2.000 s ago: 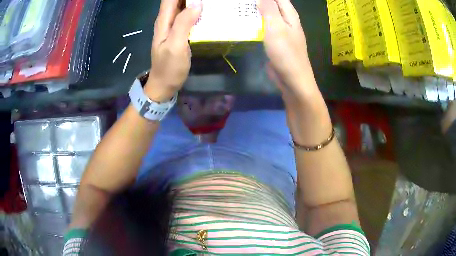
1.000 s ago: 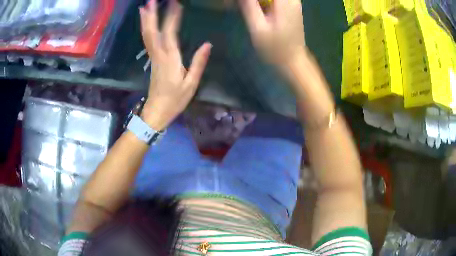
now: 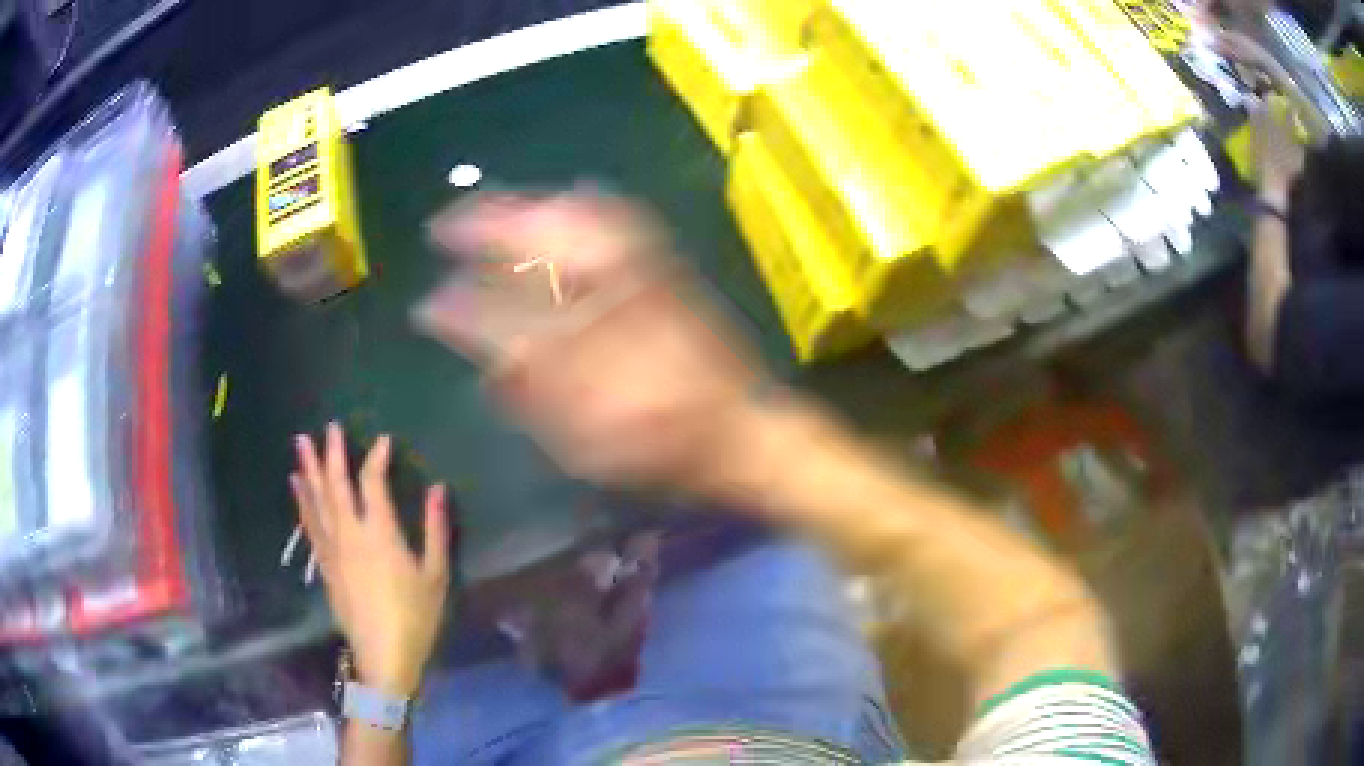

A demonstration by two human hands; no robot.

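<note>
My left hand point(image 3: 371, 561) is low over the dark green bench, palm down, fingers apart and holding nothing. My right hand point(image 3: 576, 337) is blurred by motion over the middle of the bench, its fingers towards the left. I cannot tell whether it holds anything; thin pale slivers show at its back. A single yellow retail box point(image 3: 307, 195) stands on the bench at the upper left, beyond both hands and touched by neither.
Stacked yellow boxes point(image 3: 853, 165) with white flaps fill the right side. Clear trays with a red layer point(image 3: 157, 404) are stacked at left. Thin slivers lie on the bench point(image 3: 269, 352). Another person's arm point(image 3: 1272, 225) shows at far right. A red stool point(image 3: 1077, 449) is under the bench.
The view has turned, and the single yellow box now shows at upper left. The box held between both hands earlier is no longer in them. My right hand has swung across the middle.
</note>
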